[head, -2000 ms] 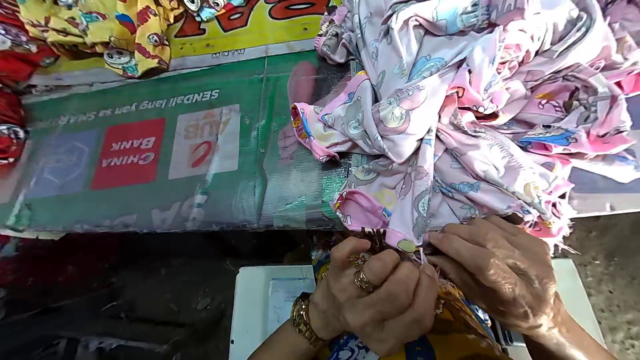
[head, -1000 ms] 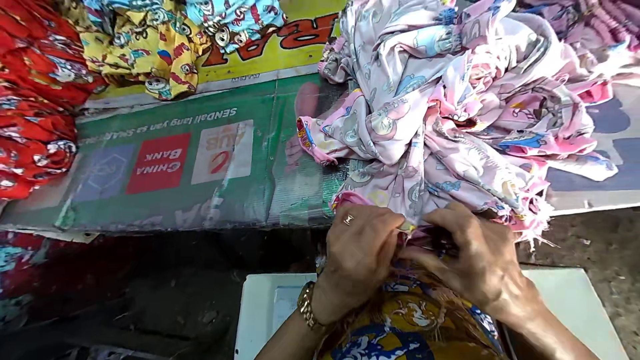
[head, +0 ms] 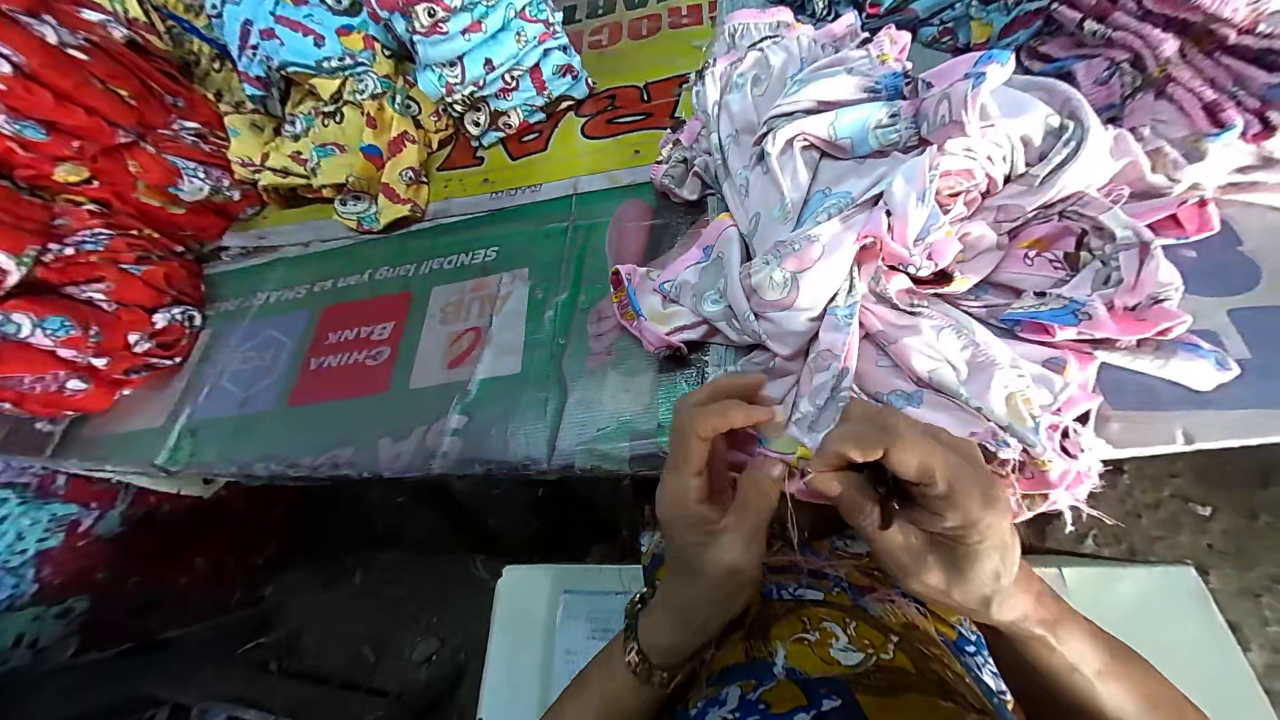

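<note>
A heap of pale pink printed fabric pieces with gathered edges lies on the banner-covered table, its near part hanging to the front edge. My left hand pinches the pink edge of one piece between thumb and fingers. Close beside it, my right hand grips the same edge; a small dark object shows within its curled fingers, too hidden to name. Loose threads dangle between the hands.
Red printed fabric lies at the left, with yellow and light blue printed fabric behind. The green printed banner covers the table's front. A white surface lies below, beside patterned cloth on the lap.
My left hand's fingers have lifted and spread, with thumb and fingertips at the pink edge. Both hands remain at the near end of the heap. The view has shifted left.
</note>
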